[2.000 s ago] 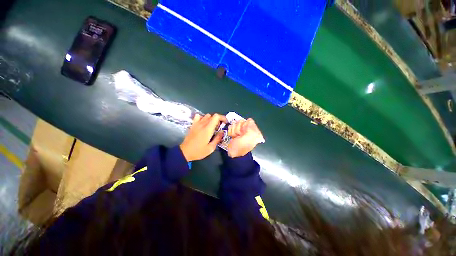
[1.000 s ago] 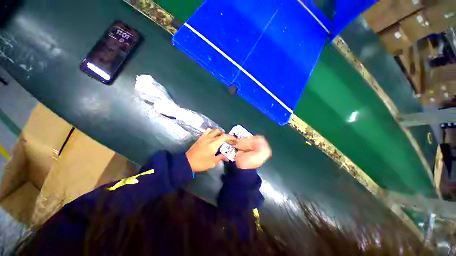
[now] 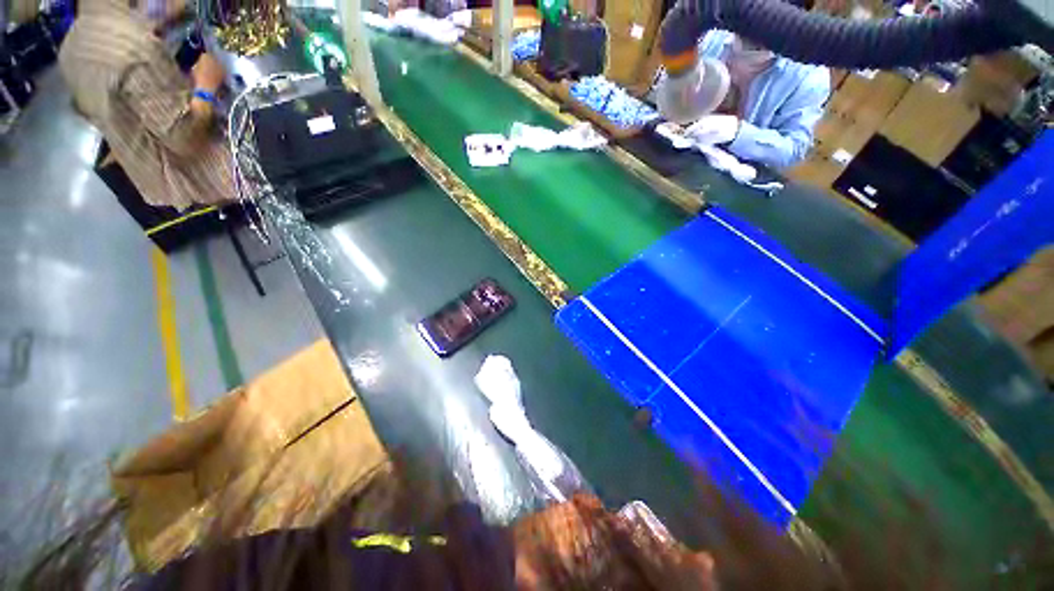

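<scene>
The bagged lead (image 3: 522,433), pale in clear crinkled plastic, lies on the dark green bench and runs down to my left hand. My left hand (image 3: 566,543) is at the bottom edge, dim and partly covered by hair, at the white unit. Only a pale edge of the unit (image 3: 647,520) shows beside its fingers; the open face is hidden. My right hand (image 3: 690,566) is barely visible at the bottom edge, right of the unit, blurred and cut off; its grip cannot be made out.
A smartphone (image 3: 466,316) lies beyond the lead. A blue sheet (image 3: 740,346) spans the green belt (image 3: 555,214), which carries another white unit (image 3: 488,149). A cardboard box (image 3: 254,439) is at lower left. A black case (image 3: 324,139), two people and a ribbed hose (image 3: 832,35) are farther off.
The view has swung up and left, showing the far belt and two people. The hands and unit now sit at the bottom edge, mostly hidden. The lead still runs to my left hand.
</scene>
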